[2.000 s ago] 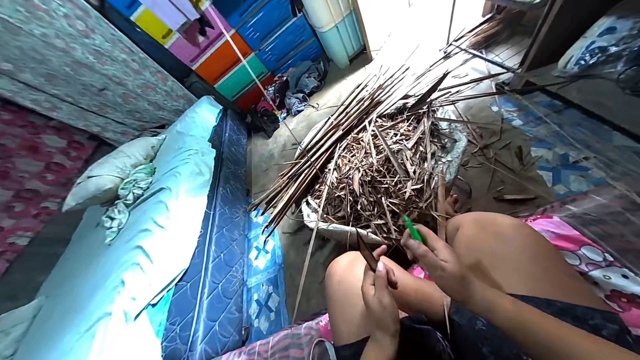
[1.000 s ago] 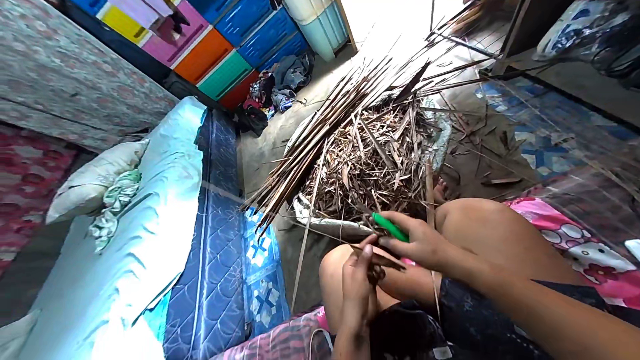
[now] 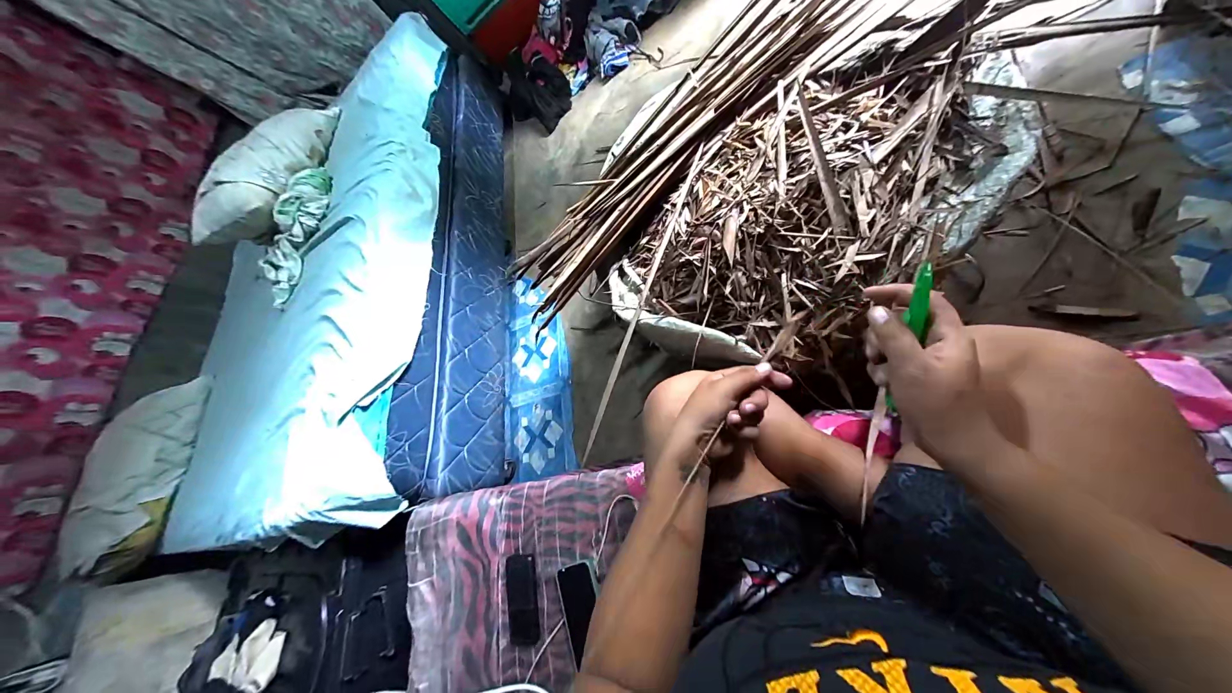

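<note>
Between the fingers of my left hand (image 3: 727, 414) is a thin strip of dried leaf or stalk (image 3: 701, 460), its lower part lying along my wrist. My right hand (image 3: 924, 361) grips a green-handled tool (image 3: 921, 303), seemingly a small knife; its blade is hidden. A pale strip (image 3: 871, 462) hangs below that hand, and whether the fingers hold it is unclear. Both hands are above my lap, apart from each other. Just beyond them, a heap of dry brown shavings (image 3: 789, 212) lies on a whitish sack (image 3: 683, 337), with long dried stalks (image 3: 664, 144) across its left side.
A blue mattress (image 3: 472, 289) with a pale sheet (image 3: 327, 337) and pillows (image 3: 260, 173) is on the left. Two dark phone-like objects (image 3: 523, 599) lie on a striped cloth (image 3: 462, 577) beside me. Clothes (image 3: 602, 43) lie on the floor at the top; loose scraps (image 3: 1083, 313) lie at right.
My hands were close together one second ago and are now apart. The darker curled piece seen at my left hand is gone from it, and a thin strip shows there. The view has tilted downward.
</note>
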